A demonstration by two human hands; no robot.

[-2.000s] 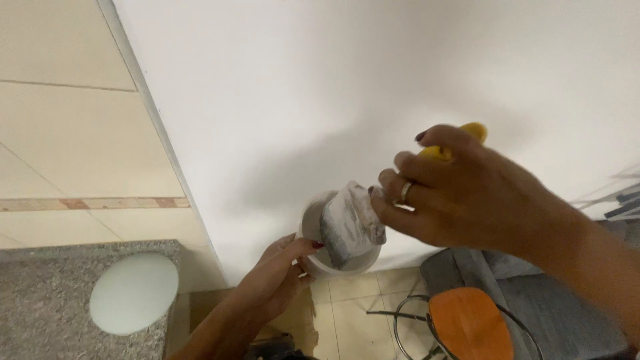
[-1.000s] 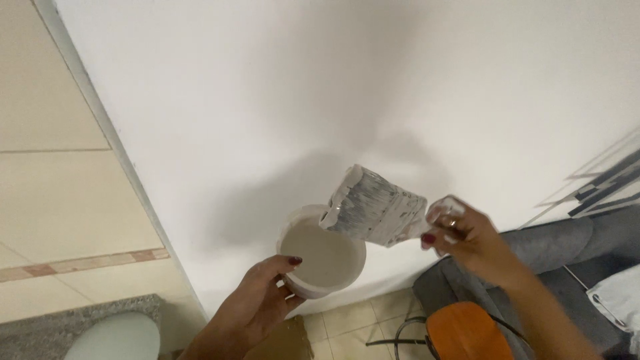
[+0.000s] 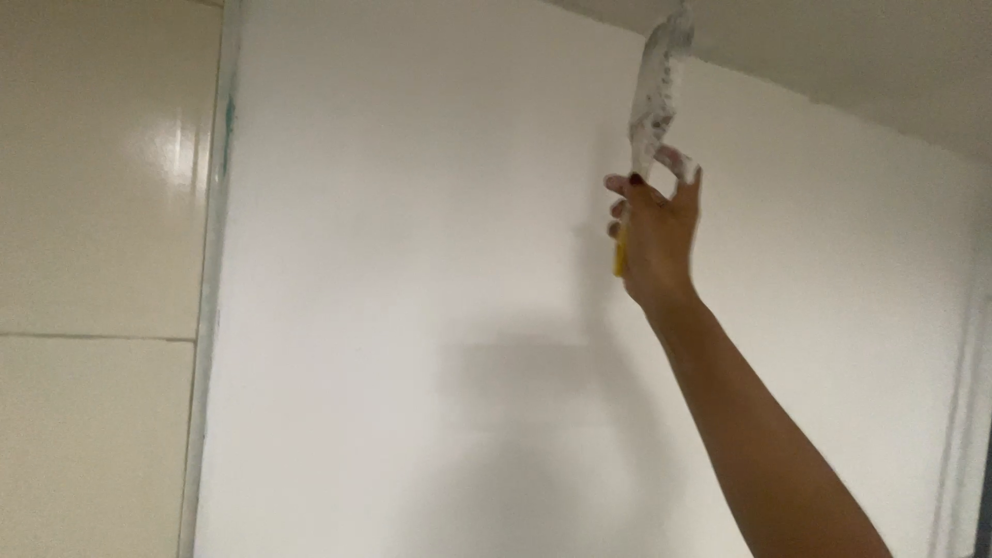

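Observation:
Raised at the upper right of centre, my right hand grips a wide paintbrush by its handle, whose yellow end shows below the fingers. The brush is upright and smeared with white paint. Its bristle tip is at the ceiling, close to the edge where the white wall meets it; whether it touches is blurred. My left hand and the paint container are out of view.
Beige wall tiles cover the left side. A narrow grey-white edge strip with a greenish mark runs between tiles and white wall. Shadows of the arm fall on the wall.
The view has swung up from the paint container to the ceiling. My right hand has lifted the paintbrush from over the container to the ceiling edge. My left hand has left the view.

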